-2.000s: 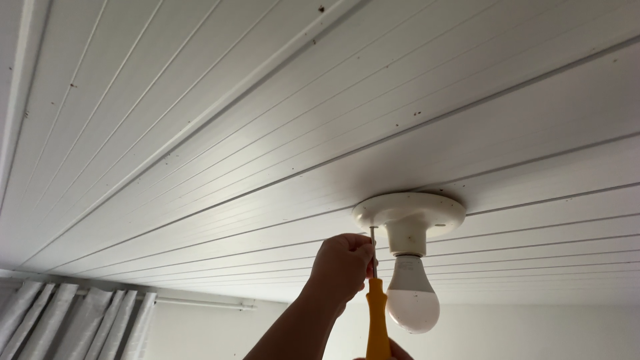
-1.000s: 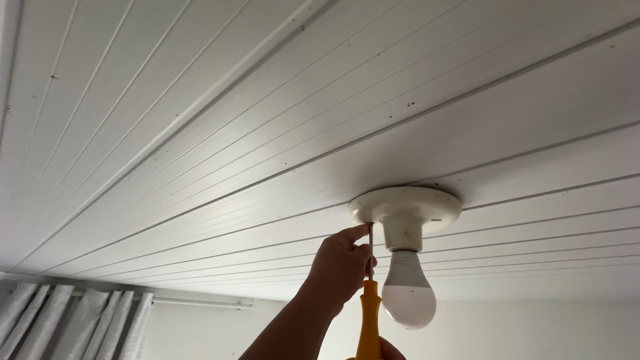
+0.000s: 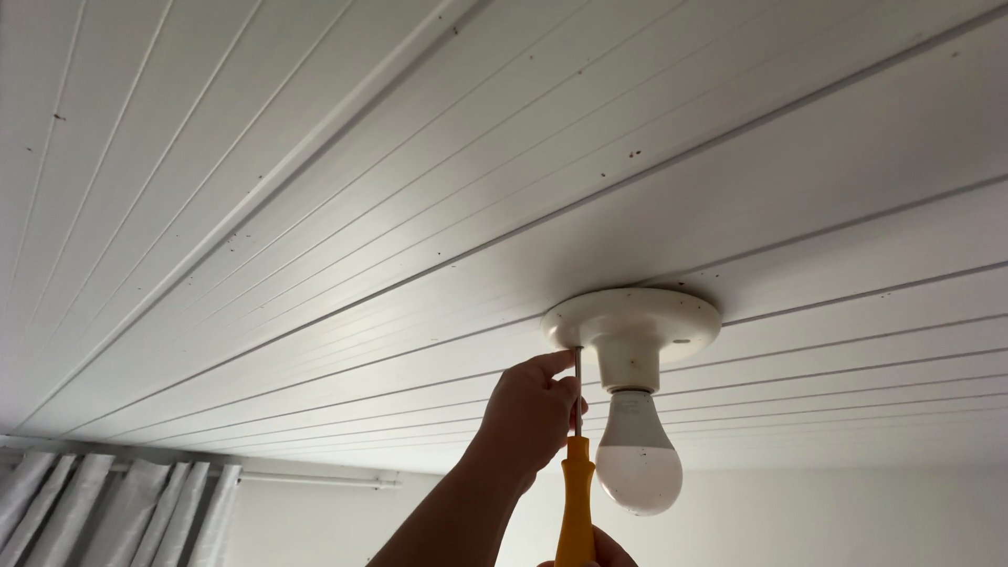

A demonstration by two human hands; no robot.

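A white round ceiling lamp holder [image 3: 630, 321] sits against the panelled ceiling, with an LED bulb [image 3: 639, 457] hanging from its socket. A screwdriver with a yellow handle [image 3: 576, 504] stands upright, its metal shaft reaching the underside of the base, left of the socket. My left hand [image 3: 535, 405] has its fingers around the upper shaft, one fingertip touching the base near the tip. At the bottom edge, my right hand [image 3: 610, 549] grips the handle from below and is mostly cut off by the frame. The screwdriver's tip and any screw there are hidden.
White ceiling panels [image 3: 394, 236] with long grooves and small dark specks spread overhead. A grey curtain [image 3: 94, 504] hangs at the lower left, beside a thin white rod [image 3: 315, 479] along the wall. A pale wall [image 3: 827, 512] stands behind the bulb.
The left hand's index finger has stretched up to the base since the earliest frame. The screwdriver stays upright beneath the base in all frames.
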